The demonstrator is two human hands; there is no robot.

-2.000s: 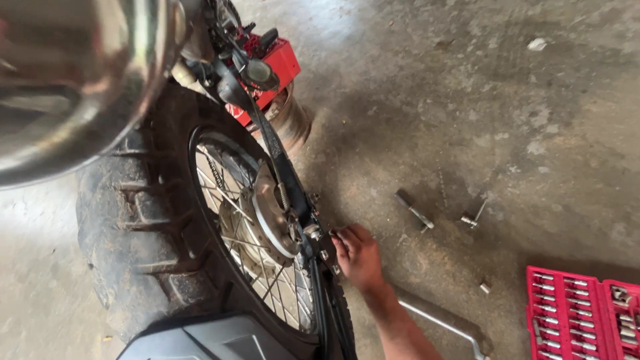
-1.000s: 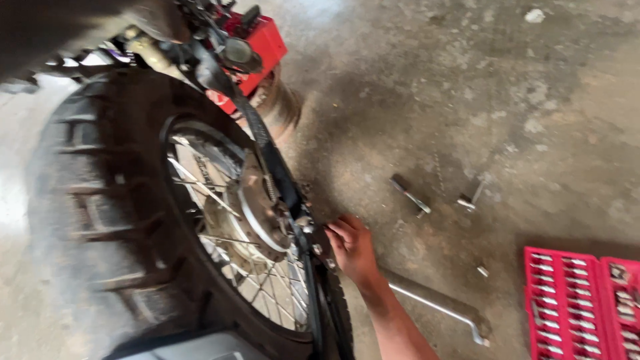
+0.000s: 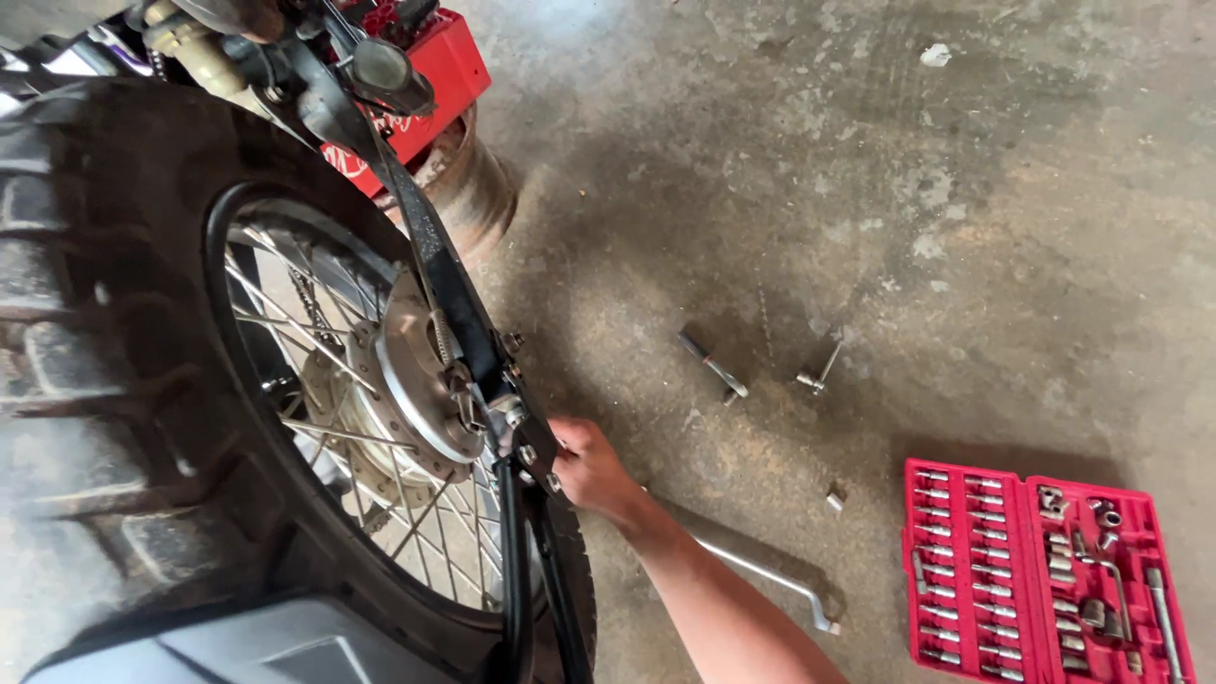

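Note:
My right hand (image 3: 591, 467) is at the outer side of the motorcycle's swingarm (image 3: 451, 285), by a metal bracket with bolts (image 3: 527, 454). Its fingertips are partly hidden behind the bracket, so whether they hold anything does not show. Left of the hand are the spoked rear wheel's hub (image 3: 418, 380) and the knobby tire (image 3: 104, 332). Two black tubes (image 3: 513, 560) run down from the bracket. My left hand is out of view.
On the concrete floor lie a ratchet handle (image 3: 712, 364), a small T-shaped tool (image 3: 819, 372), a loose socket (image 3: 835, 500) and a bent metal wrench (image 3: 760, 568). An open red socket set (image 3: 1021, 570) lies at lower right. A red crate (image 3: 456, 71) rests on a rusty wheel rim (image 3: 480, 195).
My right hand stays beside the swingarm bracket; its fingertips are now more hidden behind it than two seconds ago. The view has shifted. The loose tools lie as before.

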